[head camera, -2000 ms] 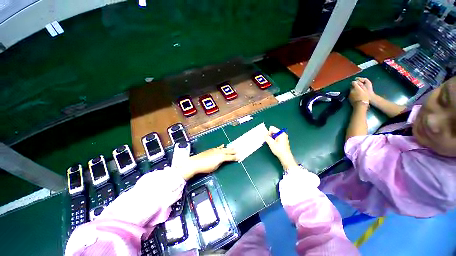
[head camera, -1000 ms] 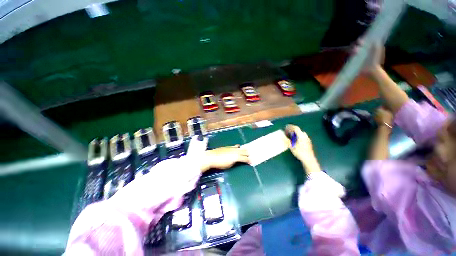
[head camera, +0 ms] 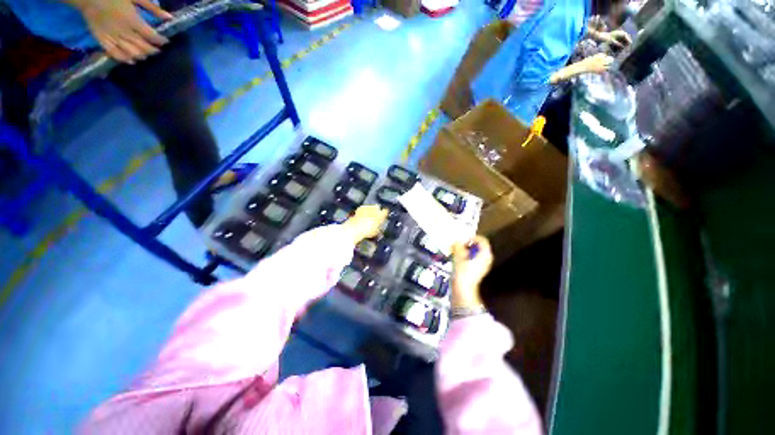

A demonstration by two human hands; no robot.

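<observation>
A clear tray stack [head camera: 327,299] full of dark closed flip phones [head camera: 274,210] in rows lies in front of me. A white record slip [head camera: 427,214] lies over the phones at the right of the tray. My right hand [head camera: 470,265] is at the slip's lower right corner, with a blue pen [head camera: 473,251] in its curled fingers. My left hand [head camera: 367,223] is over the middle phones, left of the slip, its fingers bent. Whether it grips anything is unclear.
A dark blue trolley handle [head camera: 217,176] stands left, with a person's hands [head camera: 123,30] near it. Open cardboard boxes [head camera: 480,174] are behind the tray. The green bench [head camera: 608,327] runs along the right; a person in blue [head camera: 544,47] works beyond.
The view has swung from the bench with the open phones and red phones to the stacked trays by the trolley. The slip and pen have come along; my left hand has left the slip's edge.
</observation>
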